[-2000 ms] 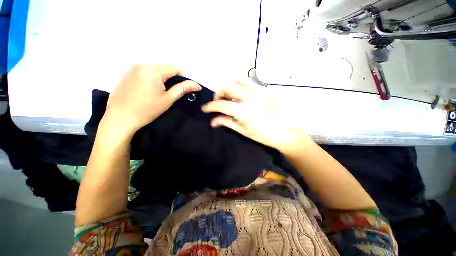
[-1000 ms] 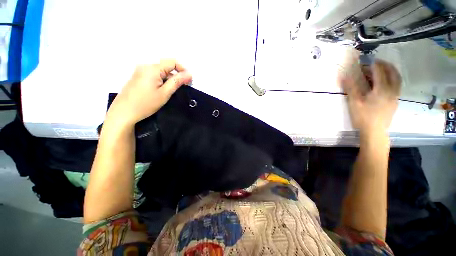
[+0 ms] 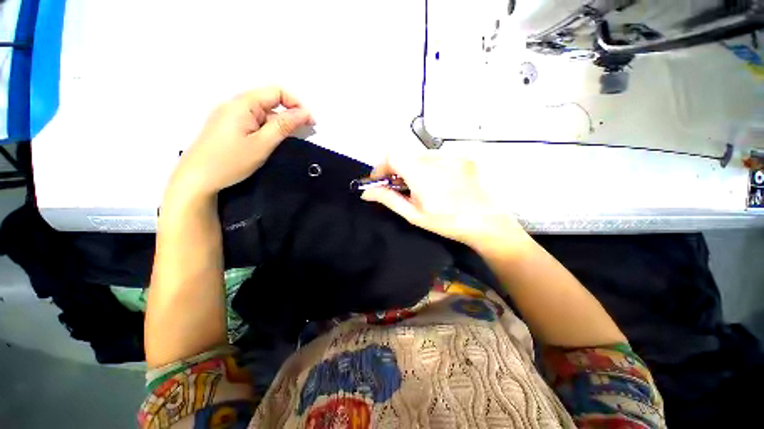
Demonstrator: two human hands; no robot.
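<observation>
The black garment [image 3: 335, 243] lies over the table's front edge and into my lap. Its band carries two small silver eyelets, one at the left [image 3: 315, 170] and one beside the snips' tip. My right hand [image 3: 440, 197] holds the thread snips [image 3: 387, 182], blades pointing left at the right eyelet. My left hand [image 3: 243, 138] is at the band's upper left end, thumb and index finger pinched together. A small pale bit shows just under these fingertips; what it is cannot be told.
The sewing machine's metal parts [image 3: 616, 59] are at the upper right over the pale bed plate [image 3: 553, 109]. A loose thread lies on the plate. Black cloth [image 3: 628, 285] hangs below the table at right, and a black heap with light green cloth [image 3: 131, 297] at left.
The snips have left the machine bed and are in my right hand, which reached right and came back to the garment. My left hand has moved slightly left.
</observation>
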